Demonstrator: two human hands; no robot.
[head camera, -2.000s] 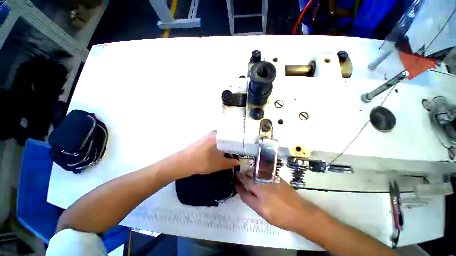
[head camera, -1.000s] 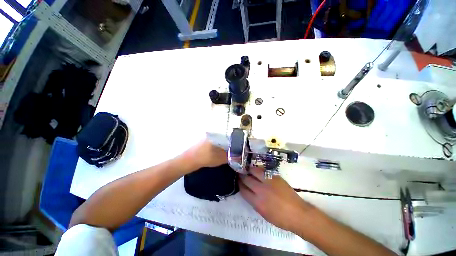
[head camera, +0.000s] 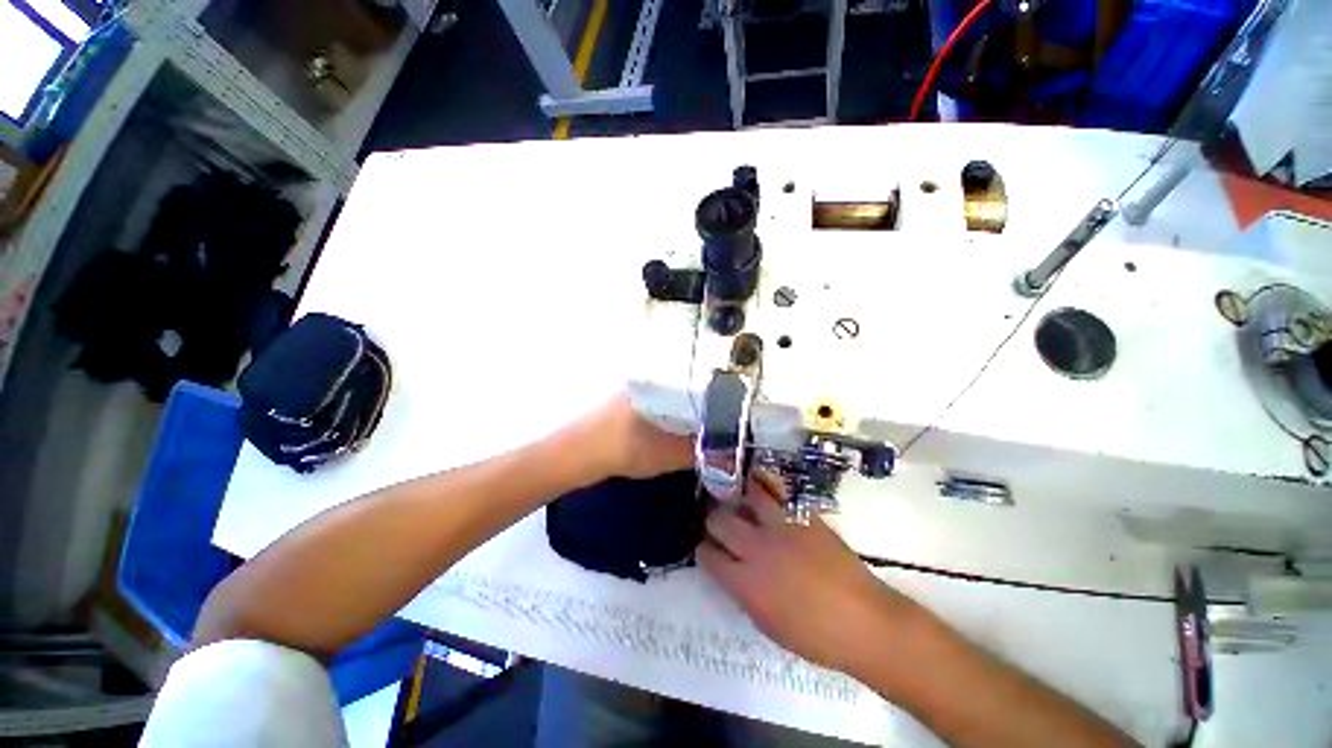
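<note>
A black workpiece (head camera: 621, 522) lies on the white table (head camera: 482, 351) at the needle area, partly under my hands. My left hand (head camera: 640, 443) rests at its upper edge, the fingertips hidden behind the machine head. My right hand (head camera: 763, 548) is at its right edge, its fingertips partly behind the bright metal guard (head camera: 725, 434). The needle and presser foot are hidden by the head and hands. Both hands seem to hold the piece.
A stack of black pieces with pale edge lines (head camera: 313, 392) lies on the left of the table. A blue bin (head camera: 178, 504) and dark pieces (head camera: 183, 285) are beyond the left edge. Snips (head camera: 1195, 643) lie at right. A thread (head camera: 971, 383) crosses the machine top.
The view has shifted, so the table and machine sit differently in the picture. Both hands stay at the needle area with the black workpiece, with only slight changes in finger position.
</note>
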